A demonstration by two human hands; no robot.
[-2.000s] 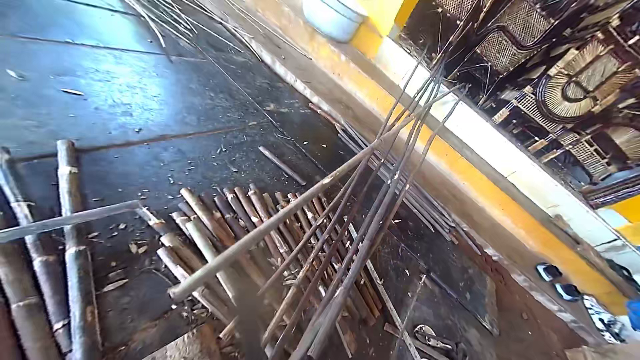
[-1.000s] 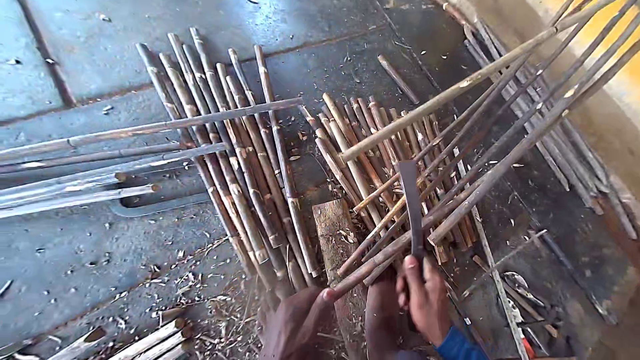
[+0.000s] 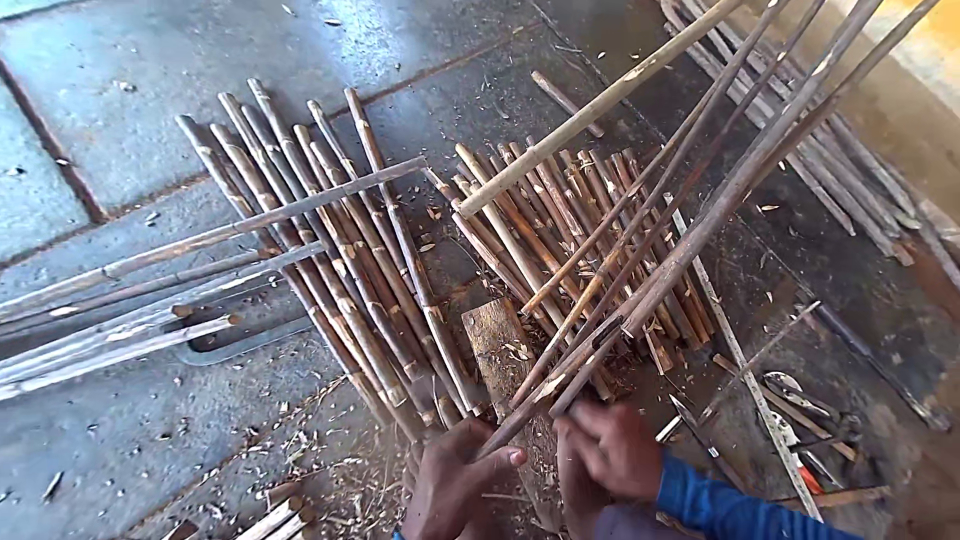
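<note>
My left hand [image 3: 461, 476] grips the lower end of a long brown stick [image 3: 547, 386], its thumb lying along the wood. Close by on the right, my right hand [image 3: 619, 450] is curled around the handle of the curved knife. The handle is mostly hidden; a narrow dark edge, apparently the blade [image 3: 607, 330], shows against the sticks. Several long sticks [image 3: 697, 232] slant up to the upper right beyond the hands, with a paler, thicker pole [image 3: 600, 105] above them. A wooden block [image 3: 499, 345] with shavings on it lies between and beyond my hands.
Cut sticks lie in a longer row [image 3: 352, 277] at centre left and a shorter row [image 3: 570, 217] at centre. Pale poles [image 3: 135, 322] reach in from the left. More poles [image 3: 832, 150] lie by the wall. Small tools [image 3: 802, 420] and a thin strip [image 3: 735, 337] are at right.
Both hands were out of view two seconds ago. The knife stood upright in my right hand one second ago; now its blade is barely visible, and that hand is lower against the sticks.
</note>
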